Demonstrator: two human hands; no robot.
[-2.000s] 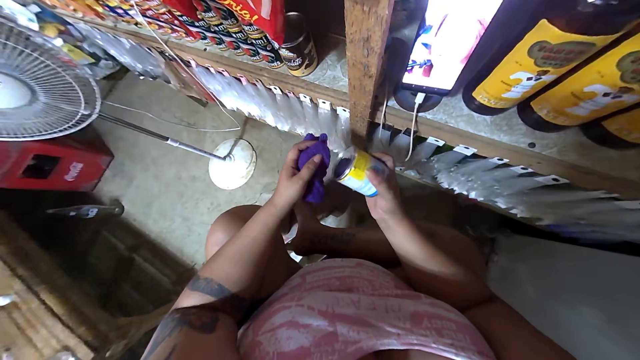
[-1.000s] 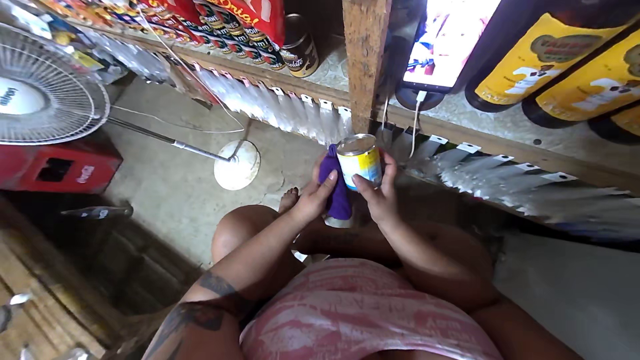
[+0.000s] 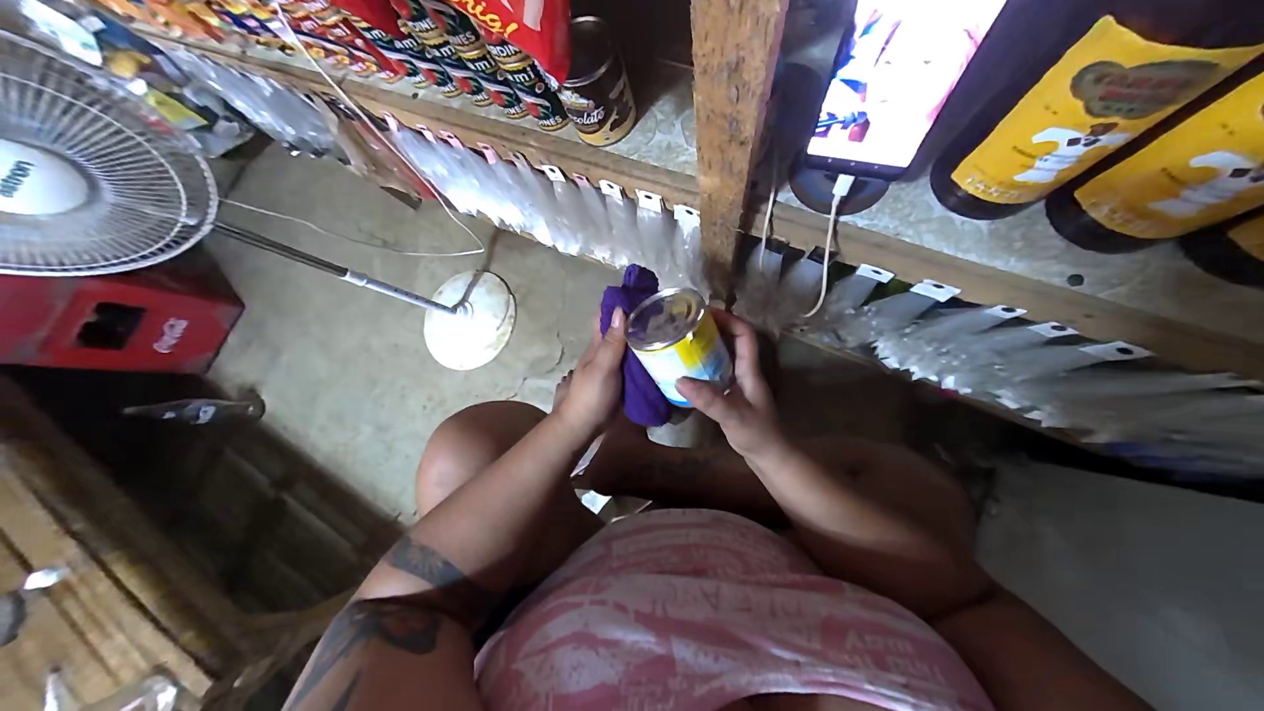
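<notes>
My right hand (image 3: 736,390) grips a tin can (image 3: 681,346) with a yellow, white and blue label, its metal end tilted up toward me. Against the can's left side, my left hand (image 3: 594,380) holds a bunched purple cloth (image 3: 647,395), part of which sticks up above my fingers. Both hands are over my lap, just below the wooden shelf post. The fingers behind the can and the cloth are partly hidden.
Ahead runs a wooden shelf edge (image 3: 987,286) hung with clear plastic packets. On the shelf are a lit phone (image 3: 894,89) on a charging cable, large bottles (image 3: 1096,128) and a dark can (image 3: 599,94). A standing fan (image 3: 99,168) and a red crate (image 3: 128,321) are at the left.
The purple cloth and the can, apart two seconds ago, have come together. The can has turned so that its metal end faces up. Each hand has kept its hold.
</notes>
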